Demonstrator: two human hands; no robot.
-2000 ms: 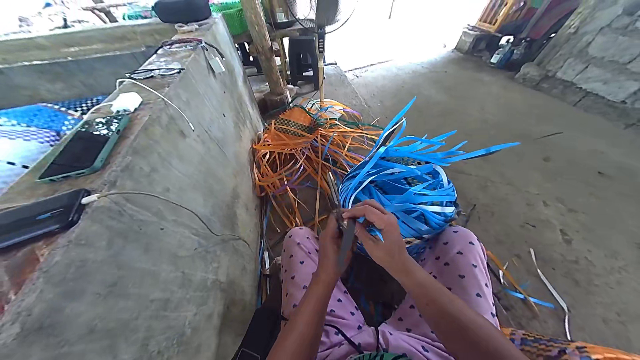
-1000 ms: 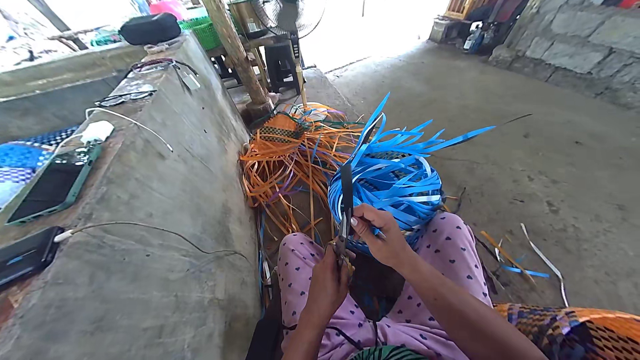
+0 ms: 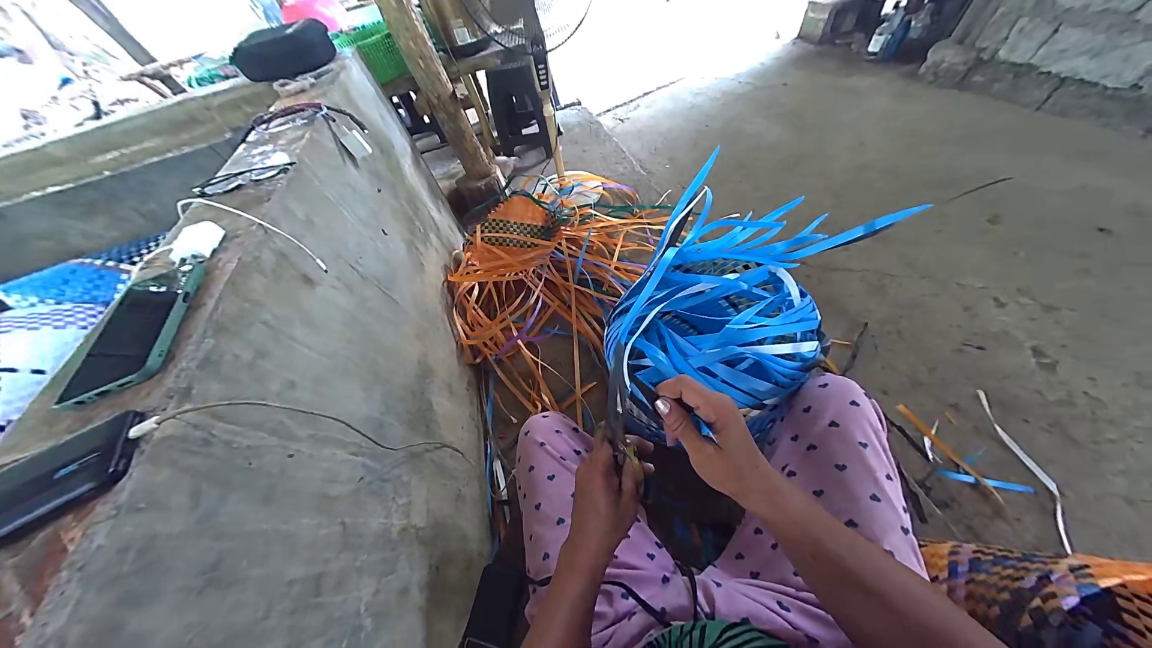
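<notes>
Between my knees sits a bundle of blue plastic strips (image 3: 720, 315) with a woven base, its loose ends fanning up and right. My left hand (image 3: 607, 495), low and left of the bundle, is closed around what looks like a pair of scissors (image 3: 625, 454), partly hidden by the fingers. A dark strip (image 3: 616, 391) rises just above that hand. At the bundle's near edge my right hand (image 3: 711, 436) pinches a dark strip (image 3: 688, 414) between thumb and fingers. Behind to the left lies an orange strip weaving (image 3: 517, 238) with many loose ends.
A concrete ledge (image 3: 360, 360) on the left bears two phones (image 3: 126, 333), cables, eyeglasses (image 3: 247, 174) and a black case (image 3: 283, 49). A fan (image 3: 540, 54) stands behind a wooden post (image 3: 436, 90). Strip scraps (image 3: 985, 477) lie on the floor at right, near an orange-black woven piece (image 3: 1035, 598).
My hands were close together at a dark strip two seconds ago and are now a little apart. The long dark strip that stood upright above my left hand a second ago now leans against the blue bundle.
</notes>
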